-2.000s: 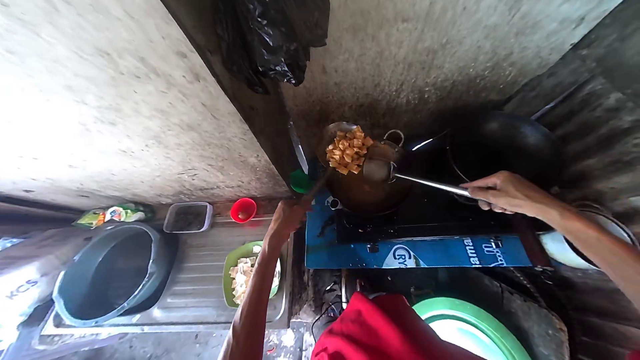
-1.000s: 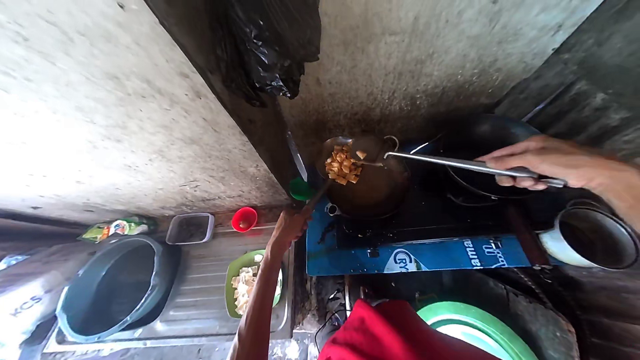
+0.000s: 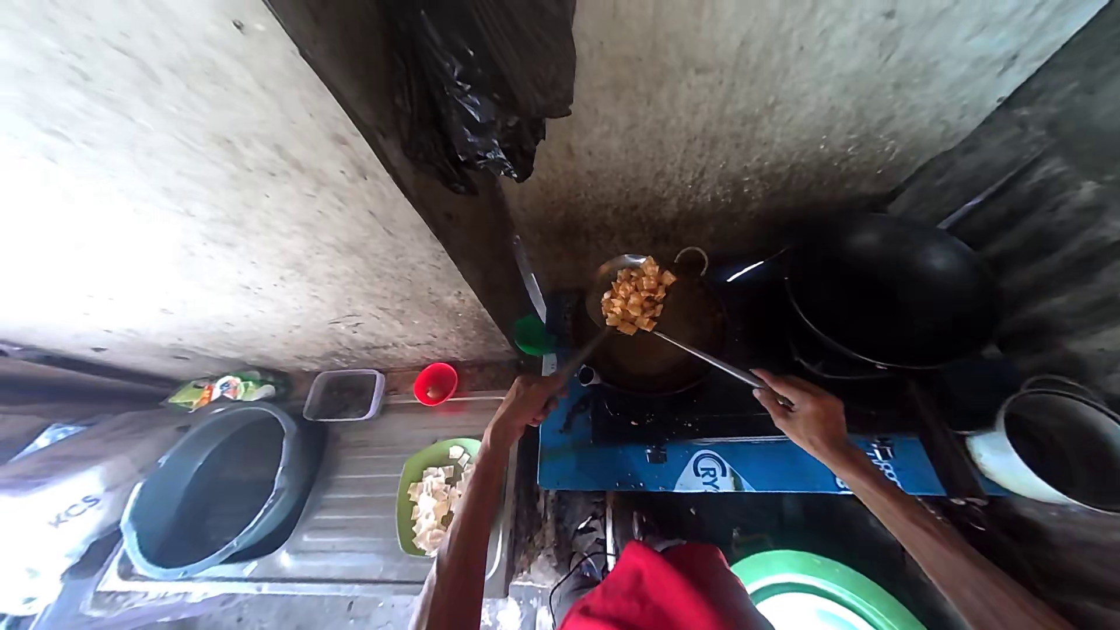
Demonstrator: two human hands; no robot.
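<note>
My left hand (image 3: pixel 528 404) grips the dark handle of a strainer (image 3: pixel 618 265), which holds a heap of browned fried cubes (image 3: pixel 636 297) above a wok of oil (image 3: pixel 669 359) on the gas stove. My right hand (image 3: pixel 801 411) is closed around the metal handle of a ladle (image 3: pixel 710 360); its far end meets the lower edge of the cubes and its head is hidden there. Left of my left forearm, a green tray (image 3: pixel 408 503) holds pale uncooked cubes (image 3: pixel 435 499).
A large black wok (image 3: pixel 892 289) stands on the stove's right side, a white pot (image 3: pixel 997 451) beside it. A knife (image 3: pixel 528 278) hangs near the black plastic bag (image 3: pixel 490 87). On the left are a grey basin (image 3: pixel 284 490), a clear container (image 3: pixel 379 394) and a red cup (image 3: pixel 436 384).
My right hand has moved left and down since a second ago, bringing the ladle to the cubes. My left hand still holds the strainer over the wok.
</note>
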